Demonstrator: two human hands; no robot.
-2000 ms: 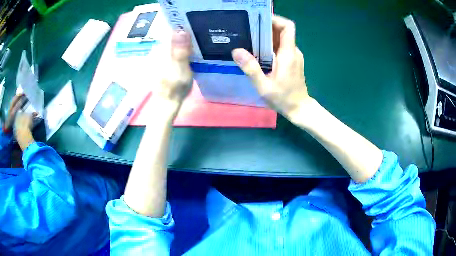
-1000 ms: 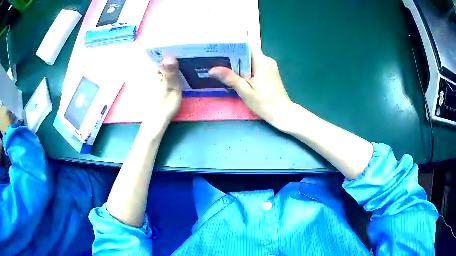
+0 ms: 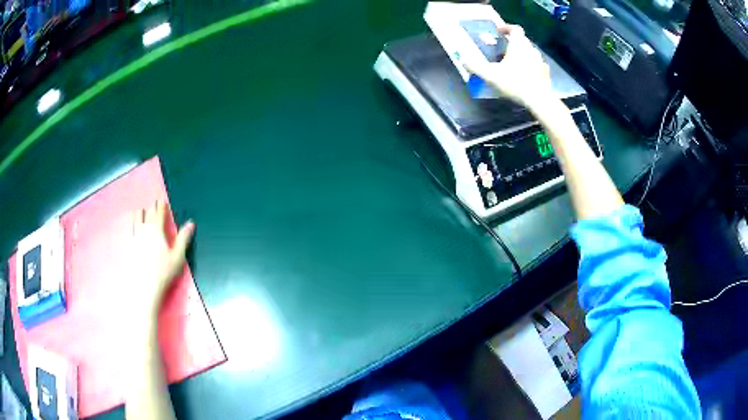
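Note:
A white retail box with a dark picture and a blue lower edge is in my right hand, tilted over the pan of the digital bench scale. Whether the box touches the pan cannot be told. The scale's black front panel shows green digits, partly hidden by my right forearm. My left hand is over the right part of the pink-red mat, fingers apart, with nothing in it.
Waiting boxes lie at the mat's left edge, one farther back and one nearer. A thin black cable runs along the table by the scale. A black case stands behind the scale. An open carton sits below the table edge.
The view has swung right. The box has gone from both hands over the mat to my right hand alone above the scale. My left hand has let go of it.

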